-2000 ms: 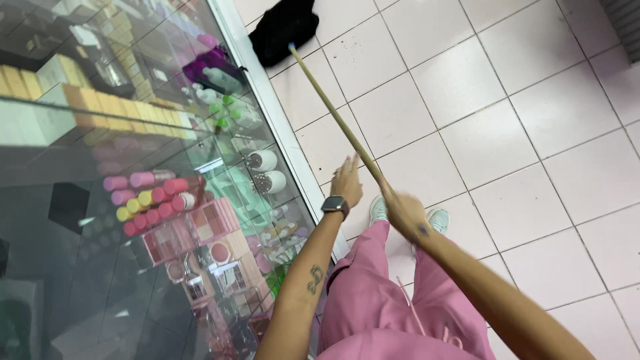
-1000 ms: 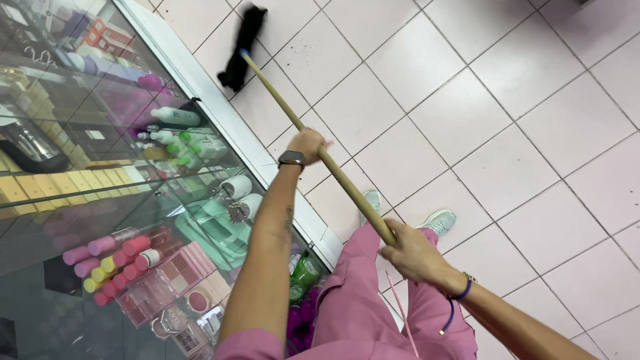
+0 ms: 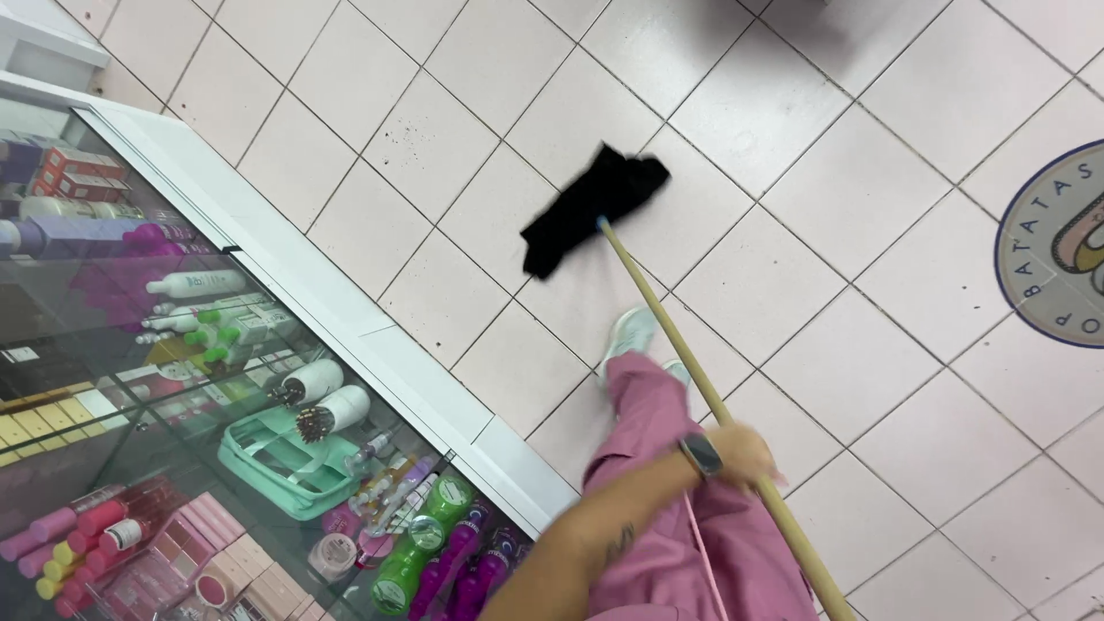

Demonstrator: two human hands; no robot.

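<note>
My left hand (image 3: pixel 743 455), blurred and with a smartwatch (image 3: pixel 700 454) at the wrist, is at the wooden broom handle (image 3: pixel 690 362); its fingers are hard to make out, but they appear closed round the pole. The handle slants down from a black cloth-covered head (image 3: pixel 591 203) that lies on the pale tiled floor (image 3: pixel 776 250). Beyond my left hand the pole runs out at the bottom edge. My right hand is out of the picture. Both my shoes stand near the head.
A glass display counter (image 3: pixel 362 332) with a white frame runs along the left, holding bottles, makeup palettes and a mint-green case (image 3: pixel 289 483). Dark specks (image 3: pixel 410 142) lie on the tiles. A round floor emblem with lettering (image 3: pixel 1061 250) is at the right.
The black head has moved away from the counter onto the open tiles. My left hand, off the pole two seconds ago, came onto it. My right hand has left the view.
</note>
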